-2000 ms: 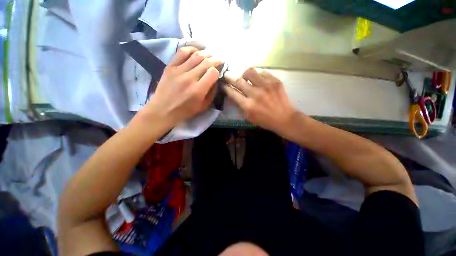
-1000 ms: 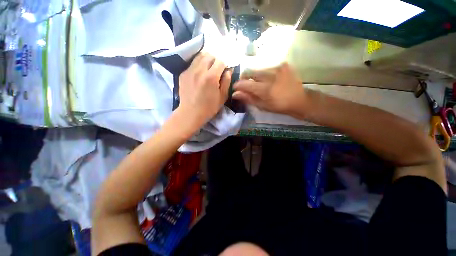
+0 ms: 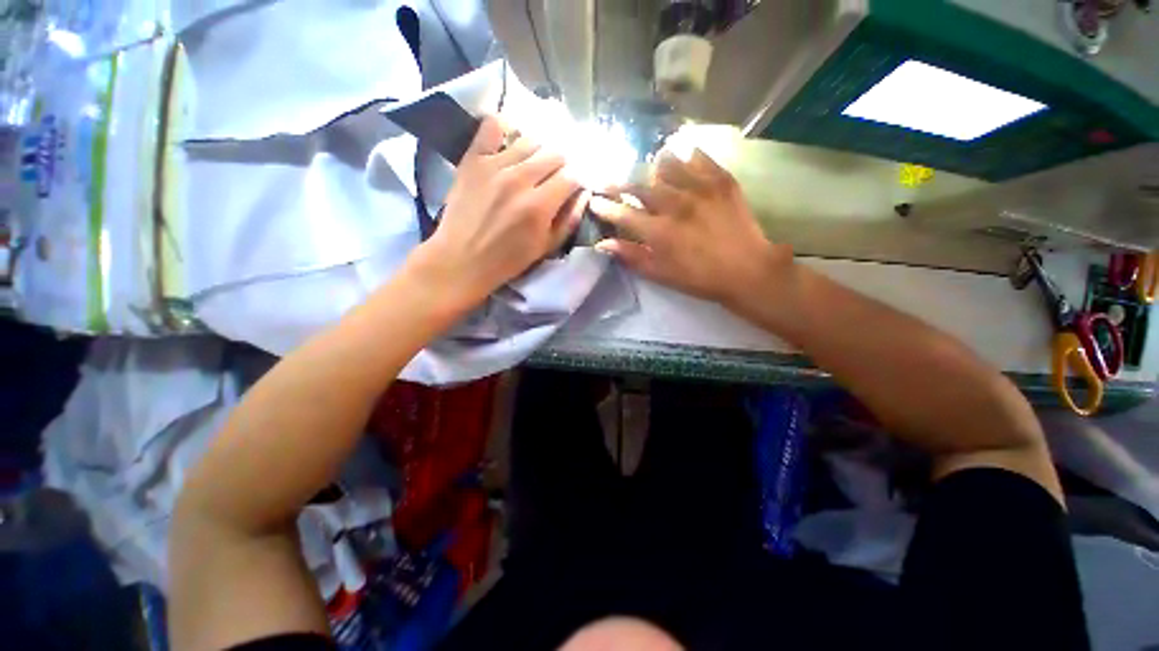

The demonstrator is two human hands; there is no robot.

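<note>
Light grey cloth (image 3: pixel 286 191) with dark grey parts lies draped left of the needle area and hangs over the table's front edge. My left hand (image 3: pixel 502 210) presses on the cloth, its fingertips at a small dark piece (image 3: pixel 587 234). My right hand (image 3: pixel 693 223) is at the other side of that piece, thumb and fingers bent against it. The fingertips of both hands nearly meet under the bright lamp. Glare hides the needle and presser foot.
The sewing machine's green panel (image 3: pixel 947 108) with a white screen is upper right. Scissors (image 3: pixel 1078 363) with orange and red loops lie at the right table edge. A plastic bag (image 3: pixel 64 191) lies far left. Pale cloth (image 3: pixel 140 445) and a red bag (image 3: pixel 439 464) are below the table.
The view has shifted, showing more of the machine head and green panel. Both hands stay at the dark piece, and the right hand's fingers are now spread more over the bed beside it.
</note>
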